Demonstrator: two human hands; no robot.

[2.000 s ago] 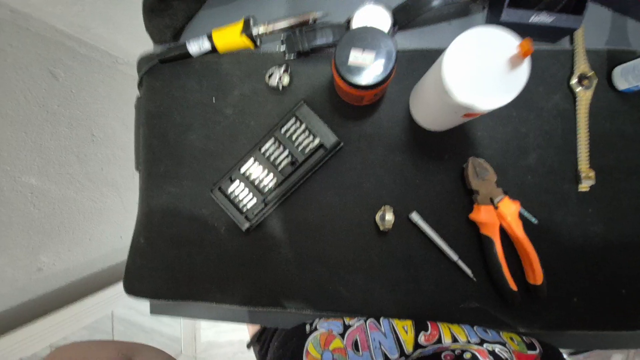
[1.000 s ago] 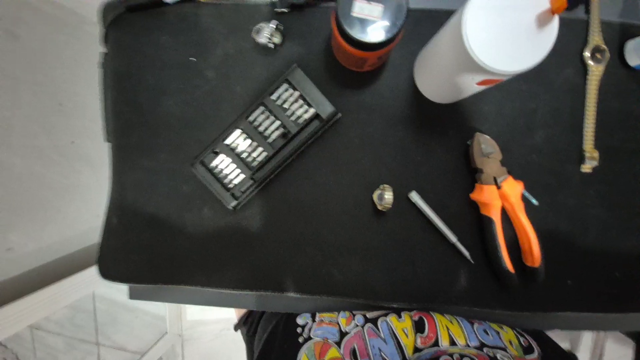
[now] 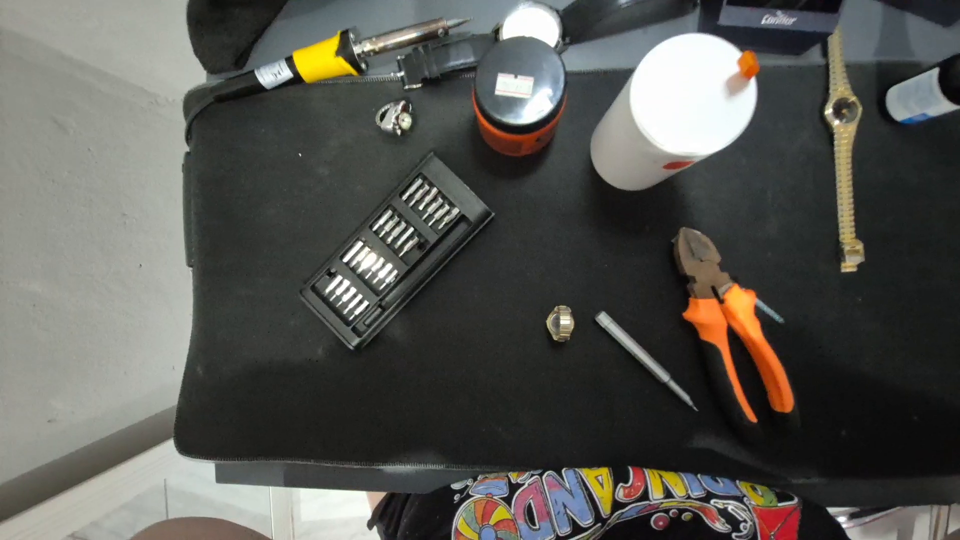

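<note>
Neither my left hand nor my right hand shows in the head view. On the black mat [image 3: 465,405] lies a tilted black case of screwdriver bits [image 3: 397,251]. Right of it are a small gold-coloured ring-like watch [image 3: 560,324] and a slim grey screwdriver [image 3: 645,360]. Combination pliers [image 3: 735,322] with orange and black handles lie farther right, a small bluish threaded piece [image 3: 770,310] beside them. A gold-coloured wristwatch [image 3: 844,150] is stretched out at the right. A silver-coloured ring-like piece [image 3: 394,118] sits above the case.
Along the back stand a black-lidded red jar [image 3: 520,97] and a white bottle [image 3: 667,112] with an orange tip. A yellow-and-black soldering iron [image 3: 322,60], a black-strapped watch [image 3: 531,26] and a dark box [image 3: 780,22] lie behind. A small bottle [image 3: 922,94] is at far right.
</note>
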